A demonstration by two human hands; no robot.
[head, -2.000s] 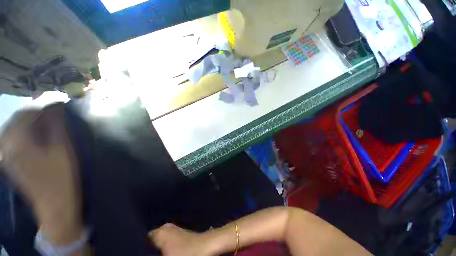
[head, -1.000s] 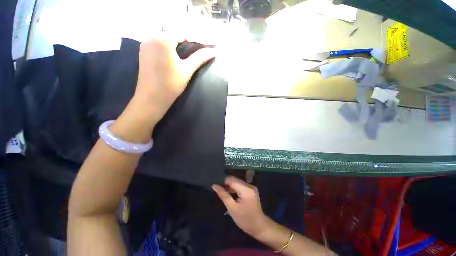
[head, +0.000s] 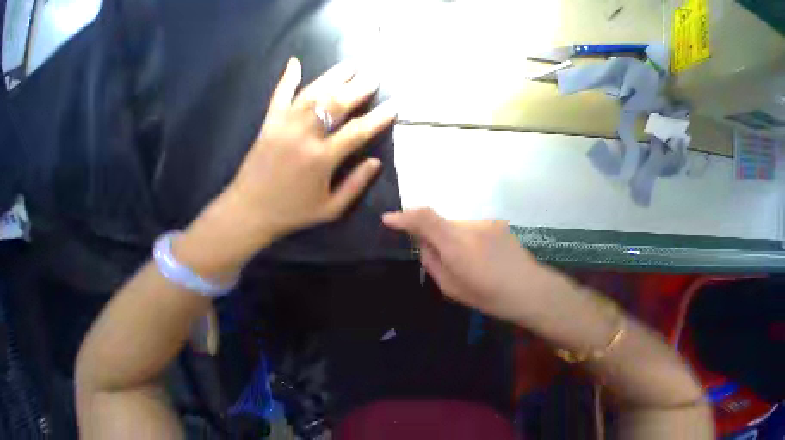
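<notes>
A large black garment piece (head: 189, 94) lies over the left of the table, its right edge beside the bare white top. My left hand (head: 301, 159) lies flat on the cloth, fingers spread and pointing to the upper right. My right hand (head: 456, 249) is at the cloth's lower right corner near the table's front edge. Its fingertips are at the cloth edge; whether they pinch it cannot be told. The needle area is lost in lamp glare at the top.
Blue-handled thread snips (head: 609, 49) lie right of the glare, beside crumpled grey scraps (head: 633, 94). A yellow sticker (head: 690, 36) is on the machine base. A sheet of coloured dots (head: 756, 156) lies far right. The green ruler-marked edge (head: 645, 249) runs along the front, above a red basket (head: 689, 301).
My left hand has gone from gripping the cloth's upper edge to lying flat on it. The cloth now reaches higher. My right hand has moved up to the table edge.
</notes>
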